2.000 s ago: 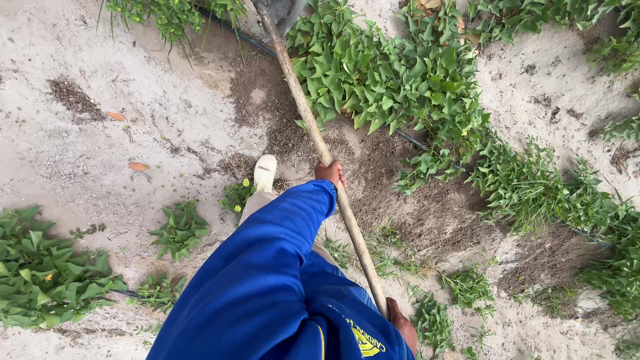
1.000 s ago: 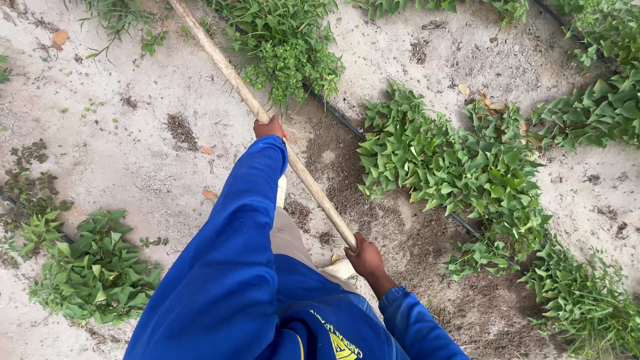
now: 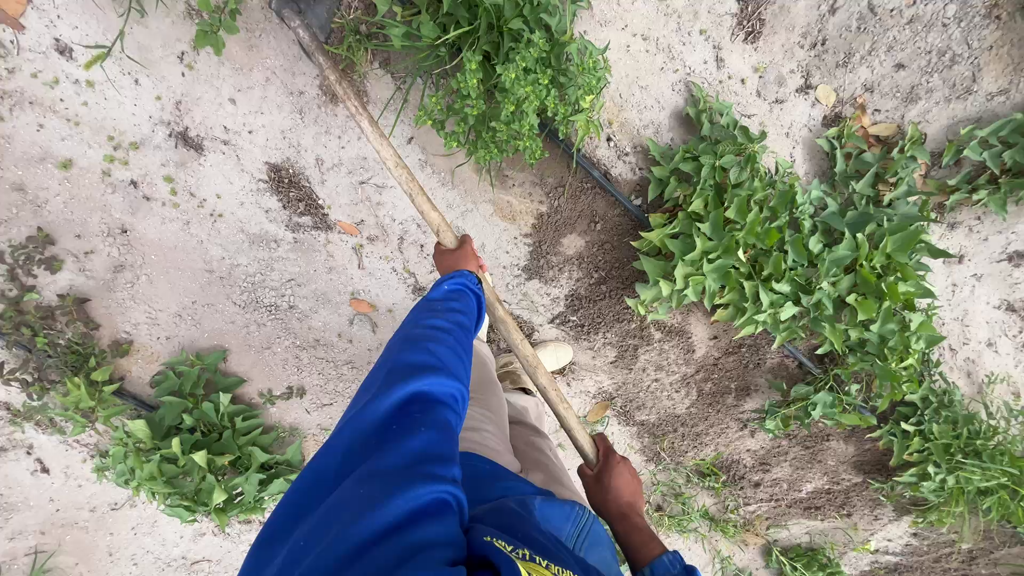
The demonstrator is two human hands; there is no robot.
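A long wooden handle (image 3: pixel 400 172) runs slantwise from the top left down to my right hand. My left hand (image 3: pixel 458 258) is closed around its middle. Near the handle's lower end, my right hand (image 3: pixel 614 480) grips it. At the far end, a dark metal blade (image 3: pixel 317 16) shows partly at the top edge, beside grass; its full shape is cut off by the frame. Below the handle are my beige trousers and a light shoe (image 3: pixel 554 355).
Leafy green plants (image 3: pixel 800 248) spread along a black irrigation pipe (image 3: pixel 596 172) on the right. A weedy clump (image 3: pixel 512 96) grows at the top, another plant (image 3: pixel 200 440) at lower left. Dark loosened soil (image 3: pixel 600 256) lies on the pale sandy ground.
The view has shifted over the ground. Compared with two seconds ago, my right hand is farther from my body, and the tool's blade has come beside the weedy clump.
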